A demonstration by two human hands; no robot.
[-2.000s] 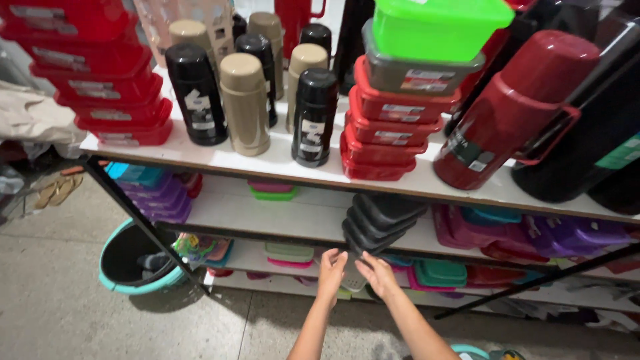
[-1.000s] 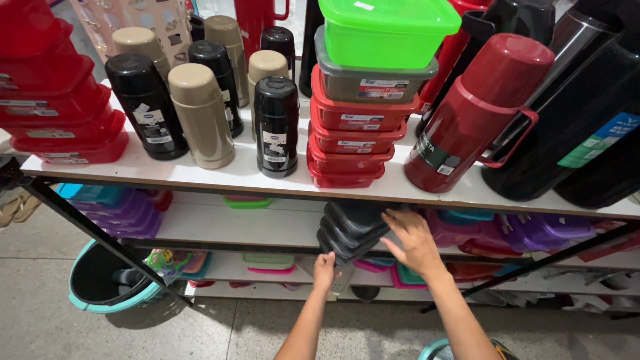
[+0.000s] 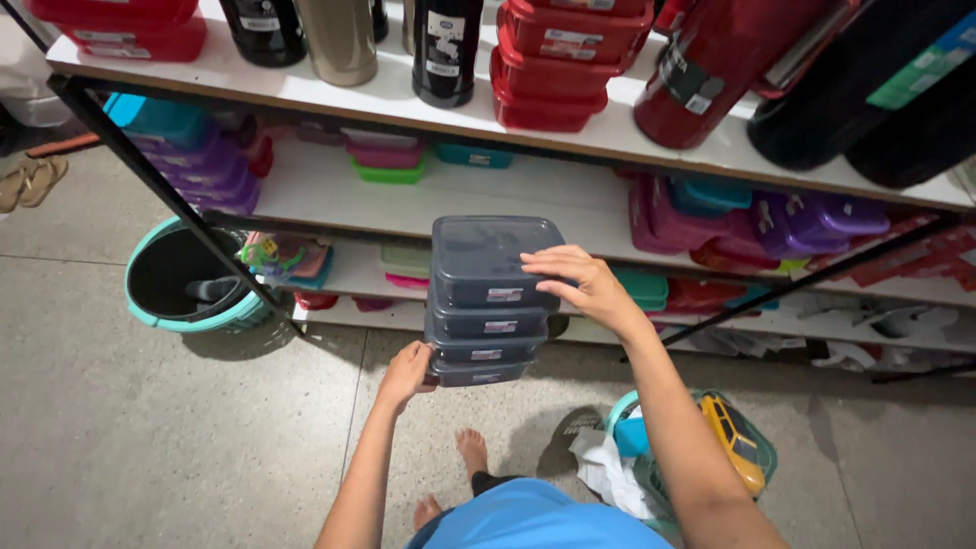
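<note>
A stack of several dark grey plastic food containers with lids (image 3: pixel 488 301) is held in front of the shelves, over the floor. My left hand (image 3: pixel 408 375) grips the lowest container at its left side, its fingers partly hidden beneath. The fingers of my right hand (image 3: pixel 585 288) rest on the top lid's right edge, steadying the stack. Behind the stack lies the white middle shelf (image 3: pixel 305 183), with a pink and green container pair (image 3: pixel 387 160) near its back.
Vacuum flasks and red containers (image 3: pixel 553 84) stand on the top shelf. Purple containers (image 3: pixel 210 171) are stacked at the left. A turquoise-rimmed basket (image 3: pixel 145 313) stands by the shelf leg. Another basket, holding a yellow toy car (image 3: pixel 736 438), is by my right arm.
The dark grey stack has come off the middle shelf, out towards me, between my two hands. Two seconds ago it stood on that shelf and both hands were empty. The view has tipped downward.
</note>
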